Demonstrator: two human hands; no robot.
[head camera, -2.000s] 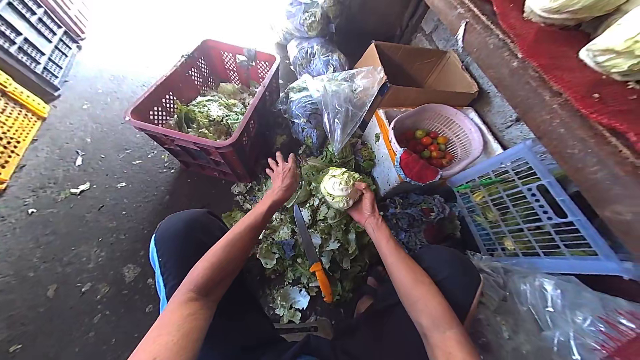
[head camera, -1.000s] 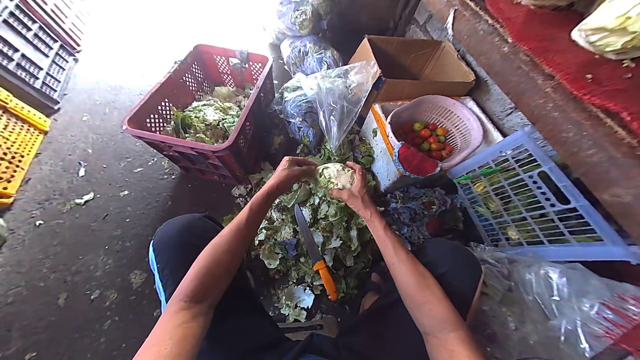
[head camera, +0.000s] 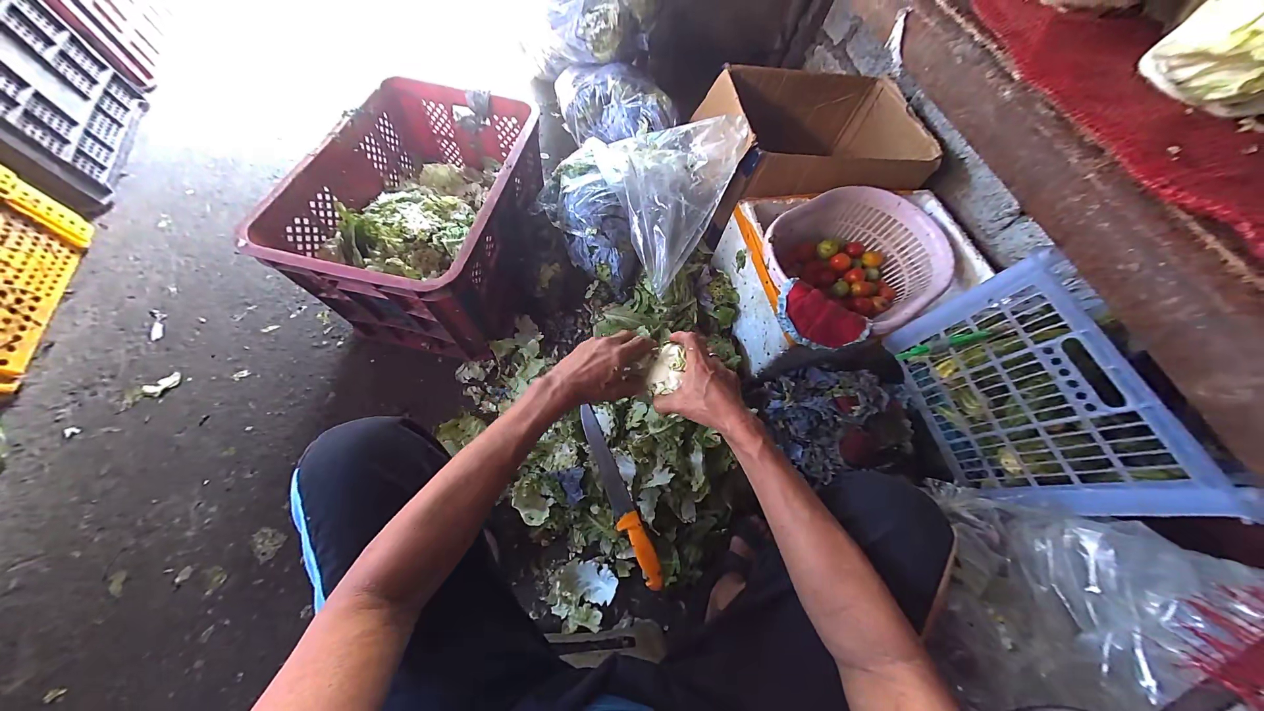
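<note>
A small pale head of leafy vegetable, perhaps cabbage (head camera: 667, 369), is between my two hands over a heap of loose green leaves (head camera: 671, 469). My right hand (head camera: 703, 383) grips it from the right. My left hand (head camera: 604, 367) touches its left side with bent fingers; whether these pinch a leaf is hidden. Below the hands, a knife with an orange handle (head camera: 640, 549) lies on the leaves, its blade pointing up and left. A clear plastic bag (head camera: 681, 188) stands just beyond the hands.
A dark red crate (head camera: 365, 286) holding leaves stands at the left. Behind are filled plastic bags (head camera: 612, 104) and an open cardboard box (head camera: 839, 163). To the right are a pink basket (head camera: 928, 247) with tomatoes, a tilted blue crate (head camera: 1096, 395) and plastic sheeting (head camera: 1086, 583).
My left hand was spread open left of the vegetable two seconds ago; it has come in against it. My right hand has kept hold of the vegetable.
</note>
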